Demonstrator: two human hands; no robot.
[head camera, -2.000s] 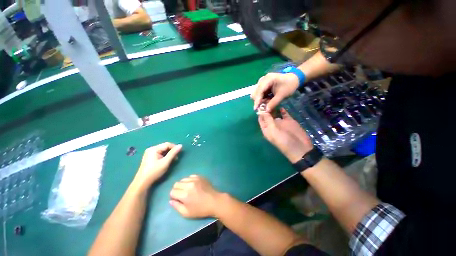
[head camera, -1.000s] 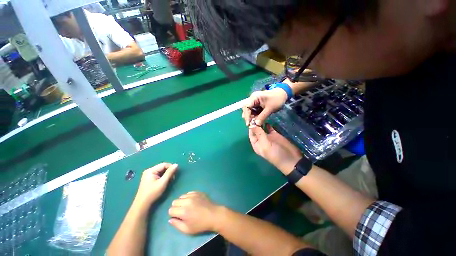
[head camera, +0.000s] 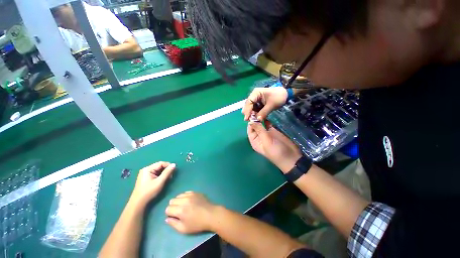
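My left hand (head camera: 153, 180) rests on the green mat with its fingers curled and thumb against them; nothing shows in it. My right hand (head camera: 189, 212) lies loosely fisted near the front edge, with nothing visible in it. A little pile of tiny pale fittings (head camera: 189, 157) lies beyond my hands. A small dark component (head camera: 125, 174) lies just beyond and left of my left hand. At the right, another person's two hands hold a small part (head camera: 253, 119) between their fingertips, too small to make out.
A filled clear bag (head camera: 74, 209) and an empty blister tray (head camera: 19, 206) lie at left. A pale upright post (head camera: 83, 93) stands at the mat's white strip. The person beside me leans in at right, by a loaded blister tray (head camera: 323, 118). A red and green basket (head camera: 184, 53) stands beyond.
The camera view has shifted. The person at right has leaned their head farther over the bench, their hands still on the small part. My hands have hardly moved.
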